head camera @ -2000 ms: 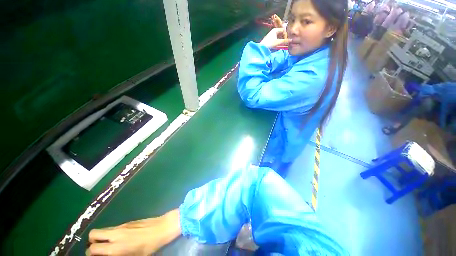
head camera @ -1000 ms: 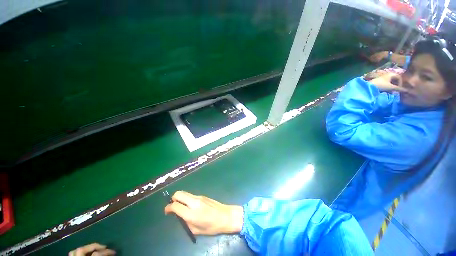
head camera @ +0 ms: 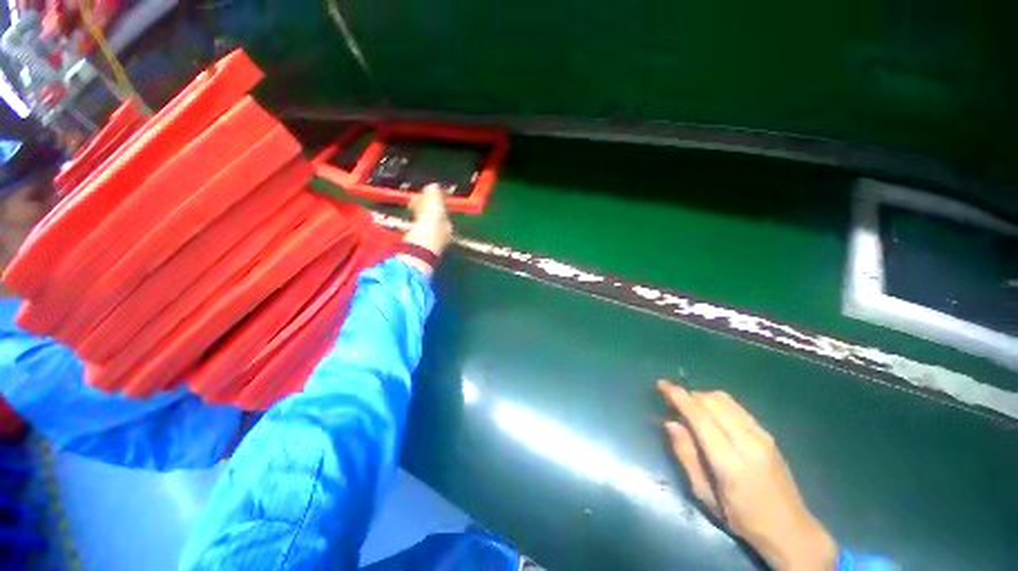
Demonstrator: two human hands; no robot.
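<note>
A red foam tray (head camera: pixel 488 178) lies on the green belt at upper left, with an open tablet (head camera: pixel 447 170) showing its dark inside. My left hand (head camera: pixel 430 220), with a dark red wrist band, is at the tray's near edge, fingers over the rim; whether they grip it is hidden. My right hand (head camera: pixel 737 463) is low over the bench at lower right, palm down. Thin black tweezers seem to be held in it, mostly hidden, with a dark part showing below the palm.
A tall row of stacked red foam trays (head camera: pixel 190 240) stands at left, beside my left forearm. A white foam tray (head camera: pixel 865 251) with a tablet lies on the belt at right, cut off by the edge. A chipped white rail (head camera: pixel 681 307) separates belt and bench (head camera: pixel 558 346). Another red tray part shows behind.
The view has swung left. The white tray now shows at the right edge, and the red trays have come in. My left hand has reached out to a red tray. The other person is out of view.
</note>
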